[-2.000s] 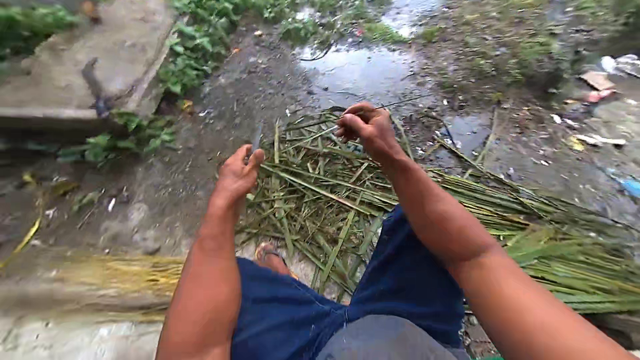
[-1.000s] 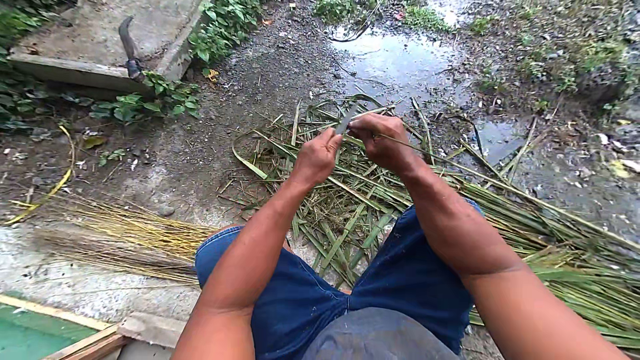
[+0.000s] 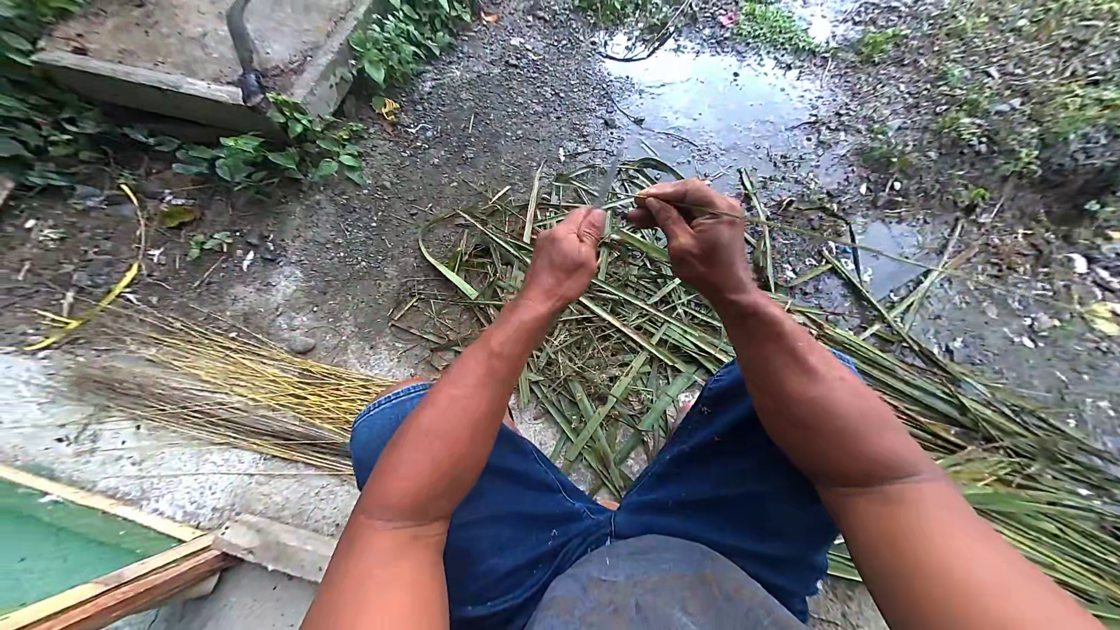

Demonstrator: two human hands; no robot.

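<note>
My left hand (image 3: 567, 254) grips a knife, its thin grey blade (image 3: 610, 179) pointing up and away from me. Just to its right, my right hand (image 3: 700, 232) pinches a thin leaf strip or rib (image 3: 805, 229) that trails off to the right. The knife's handle is hidden in my fist. Below both hands lies a loose heap of cut green leaf strips (image 3: 612, 350) on the ground. Long green palm-like leaves (image 3: 1015, 490) stretch out at my right side. By my left knee rests a bundle of thin yellow-brown ribs (image 3: 254, 385).
A concrete slab (image 3: 166, 87) stands at the upper left with a dark curved object (image 3: 243, 52) at its edge. A puddle (image 3: 717, 96) lies ahead. At the lower left are a wood-framed green panel (image 3: 70, 542) and a piece of board (image 3: 276, 547).
Two seconds ago my hands were apart; they came together over the heap and are now slightly separated. The view has shifted noticeably.
</note>
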